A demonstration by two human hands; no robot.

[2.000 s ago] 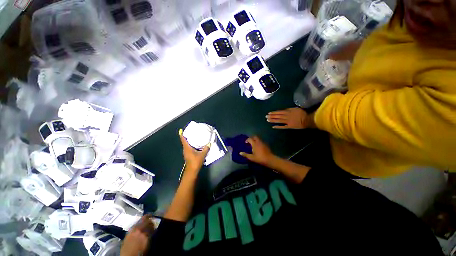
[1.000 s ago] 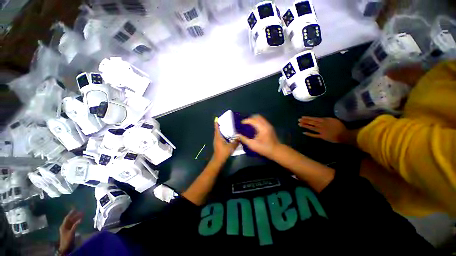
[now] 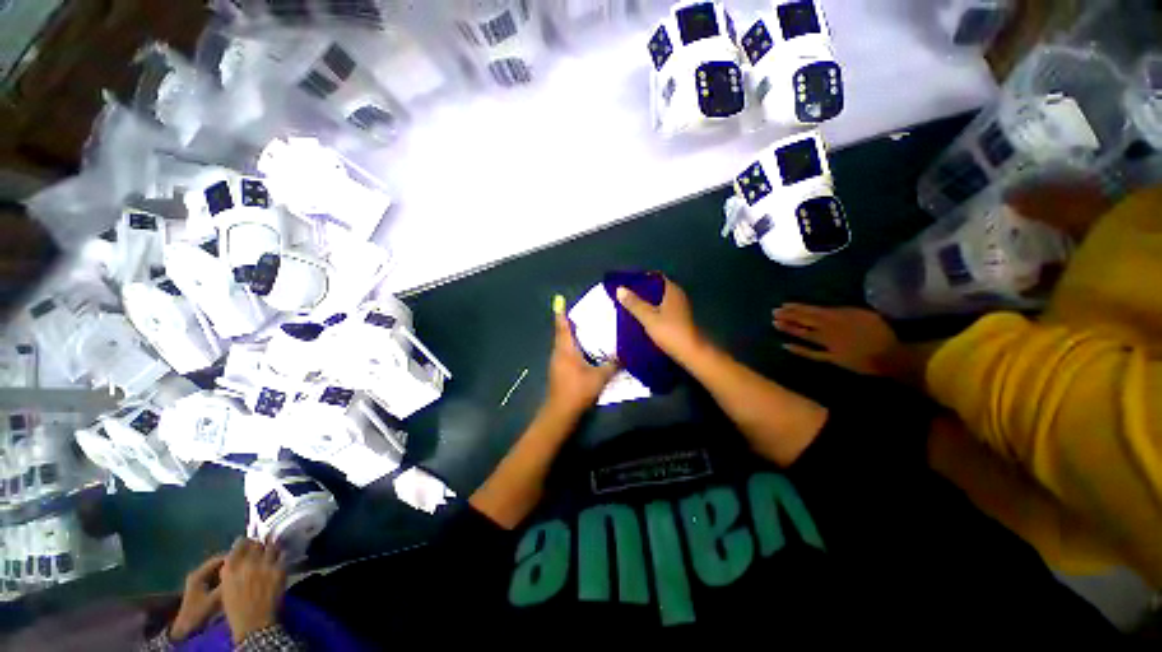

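Note:
A white security camera (image 3: 593, 324) is held low in front of my chest over the dark green mat. My left hand (image 3: 576, 363) grips its left and lower side, with a small yellow item (image 3: 558, 304) at a fingertip. My right hand (image 3: 664, 318) presses a dark purple cleaning cloth (image 3: 646, 357) against the camera's right side. The cloth and fingers hide much of the camera. A white flat part (image 3: 623, 389) shows below the hands.
Several white cameras (image 3: 306, 420) are piled at left; three stand upper right, one (image 3: 793, 204) on the mat. A thin pale stick (image 3: 514, 387) and white scrap (image 3: 422, 489) lie left. Neighbours' hands (image 3: 242, 588) and a yellow-sleeved arm (image 3: 1019, 382) flank me. Bagged cameras (image 3: 975, 255) stand right.
The camera has been turned and the cloth, earlier on the mat under my right hand, is now against it. The left neighbour's hands have come to a camera at the pile's lower edge.

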